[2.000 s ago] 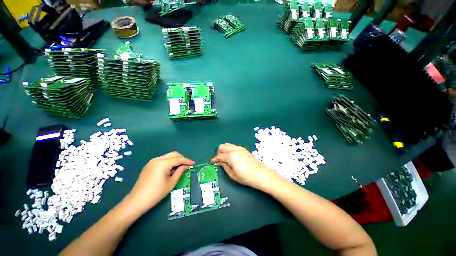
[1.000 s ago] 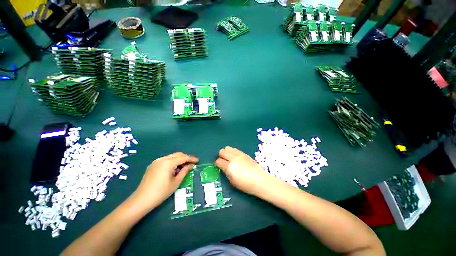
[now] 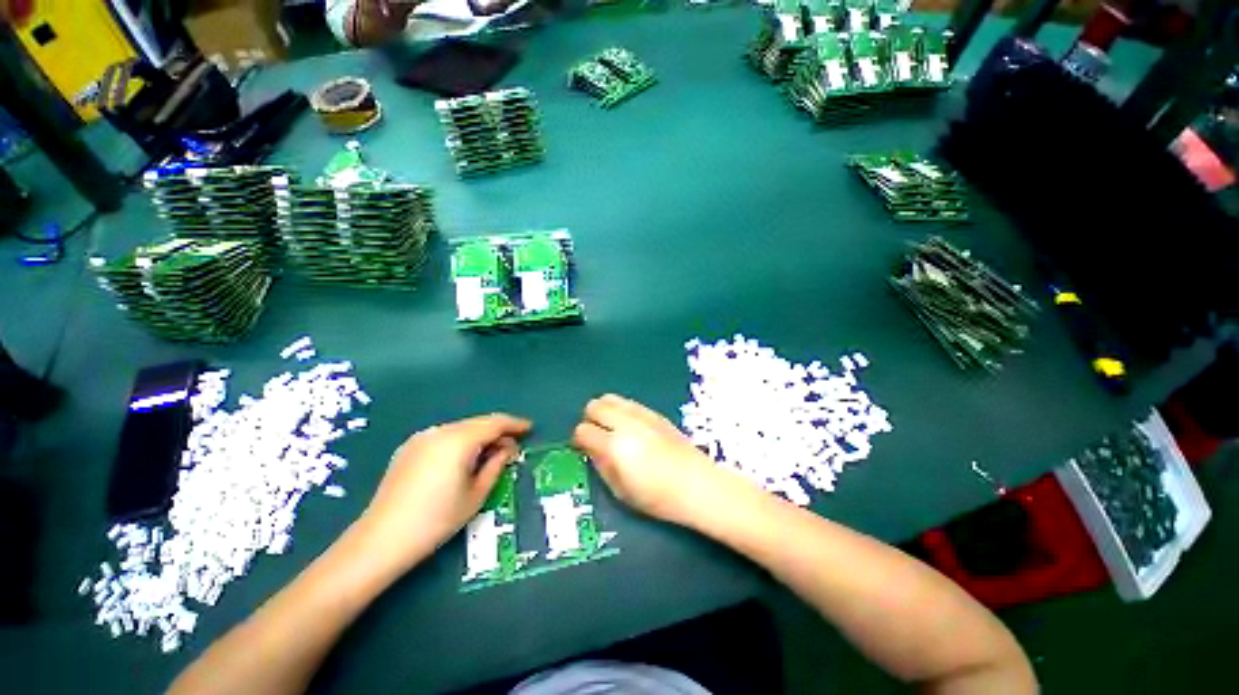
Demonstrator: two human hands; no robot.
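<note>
A green PCB panel with two boards side by side, each with a white rectangle, lies on the dark green mat in front of me. My left hand has its thumb and fingers at the panel's far left corner. My right hand has its fingertips at the far right corner. Whether a small part is between my fingertips is hidden. Loose white parts lie in a heap left of my hands, and another white heap lies right, beyond my right forearm.
Stacked PCB panels stand at centre, far left and far right. Leaning panels lie at right by a black mass. A black smartphone touches the left heap. A parts tray sits below the right edge.
The camera view has shifted slightly. Both hands stay at the panel's far corners with small finger movements. A person's hand and something white now show at the far edge.
</note>
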